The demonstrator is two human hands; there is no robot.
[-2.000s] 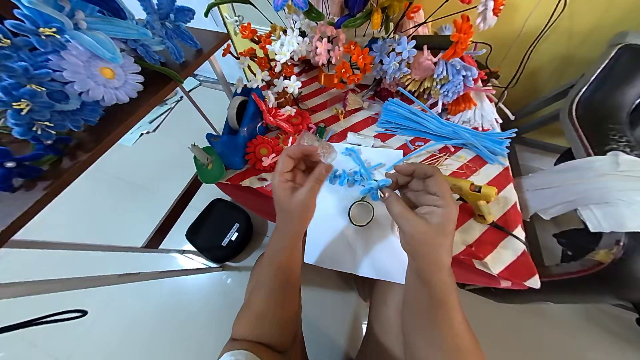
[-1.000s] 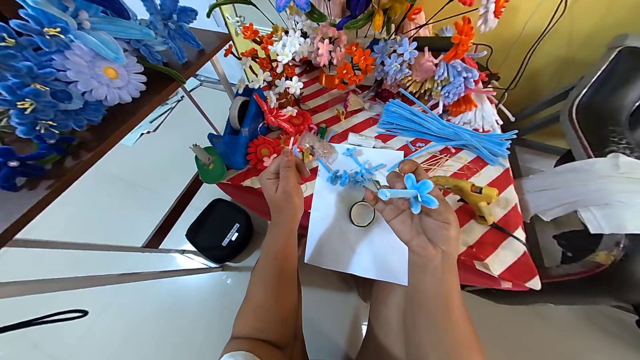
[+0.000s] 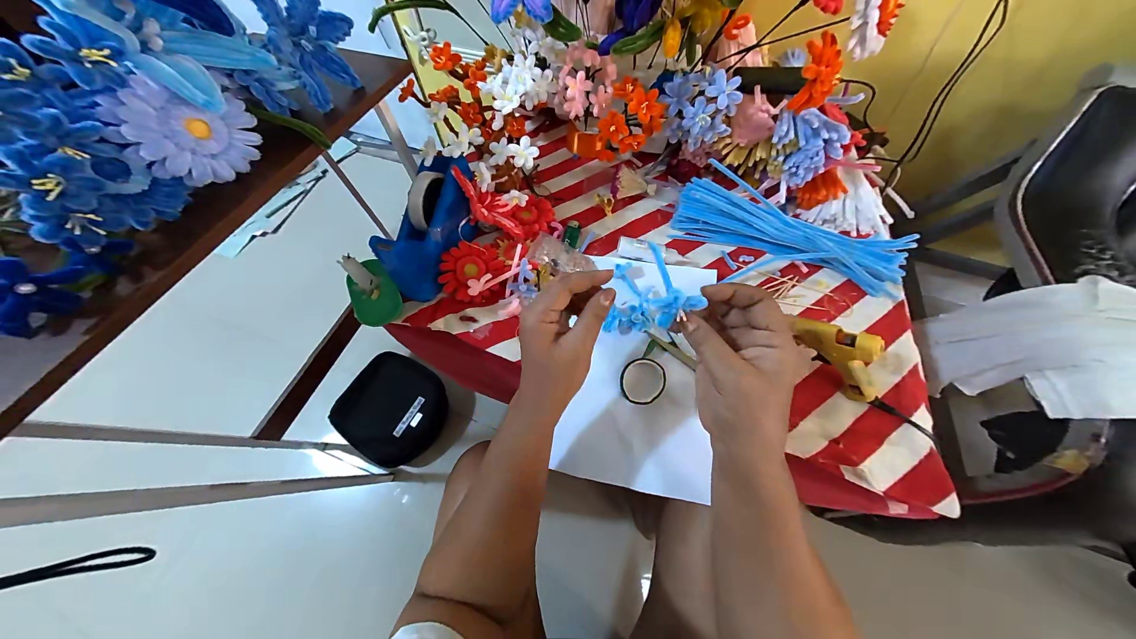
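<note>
My right hand (image 3: pixel 745 355) has its fingertips closed on a light blue pipe-cleaner flower (image 3: pixel 679 303), held above a white sheet of paper (image 3: pixel 635 444). My left hand (image 3: pixel 568 328) is raised to the left of it, thumb and forefinger close together; whether something tiny is between them cannot be told. More blue pipe-cleaner flowers (image 3: pixel 626 311) lie on the paper between the hands, partly overlapped by the held one. A roll of tape (image 3: pixel 642 381) lies on the paper below them.
A yellow glue gun (image 3: pixel 843 351) lies right of my right hand. Behind are a bundle of blue pipe cleaners (image 3: pixel 781 226) and a blue tape dispenser (image 3: pixel 430 231). Red flowers (image 3: pixel 470 271) and a clear plastic bag (image 3: pixel 561 256) are at the left. A black case (image 3: pixel 389 408) sits on the floor.
The blue flower, its face toward the camera a second ago, is now turned away in my right hand. My left hand has moved right, closer to it.
</note>
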